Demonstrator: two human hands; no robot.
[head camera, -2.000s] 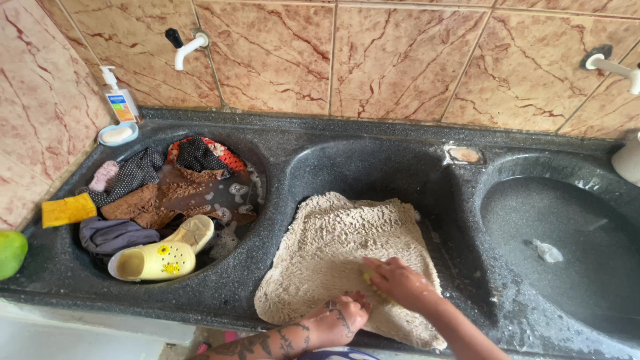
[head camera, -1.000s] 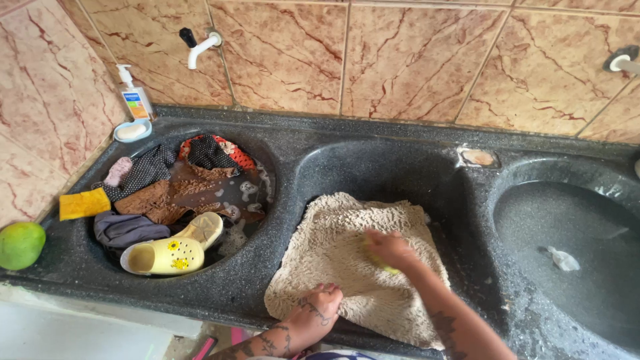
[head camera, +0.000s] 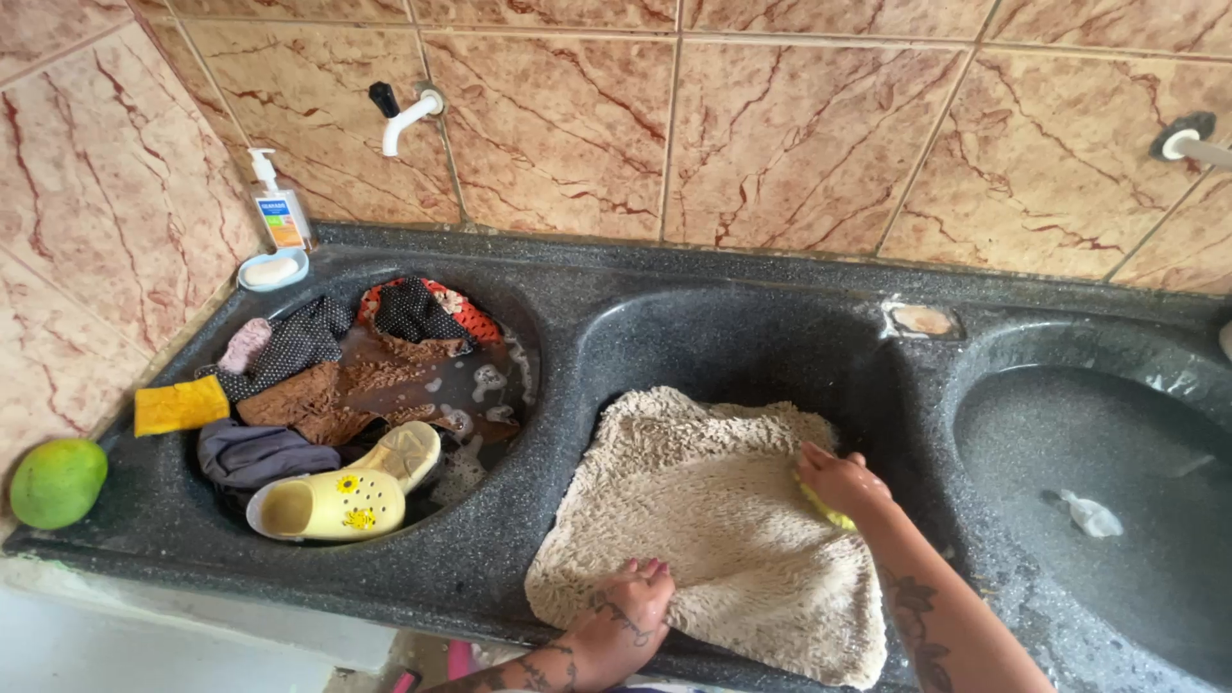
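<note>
A beige shaggy mat (head camera: 712, 520) lies spread in the middle basin of the dark speckled sink, its near edge over the front rim. My left hand (head camera: 630, 611) rests on the mat's near left part, fingers curled on the pile. At the mat's right edge, my right hand (head camera: 837, 481) grips a yellow scrubber (head camera: 826, 510), partly hidden beneath the palm. The left basin holds soaking clothes in brown soapy water, among them a brown garment (head camera: 308, 399) and a black dotted cloth (head camera: 298, 351), with yellow clogs (head camera: 337, 505) on top.
A white faucet (head camera: 414, 120) juts from the tiled wall. The back left corner has a pump bottle (head camera: 279, 217) and a soap dish (head camera: 273, 270). A yellow sponge cloth (head camera: 181, 406) and a green mango (head camera: 58, 483) sit at left. The right basin (head camera: 1078, 433) contains water and a small whitish object (head camera: 1091, 514).
My right hand has moved with the scrubber from the middle of the mat to its right edge. My left hand stays near the mat's front edge.
</note>
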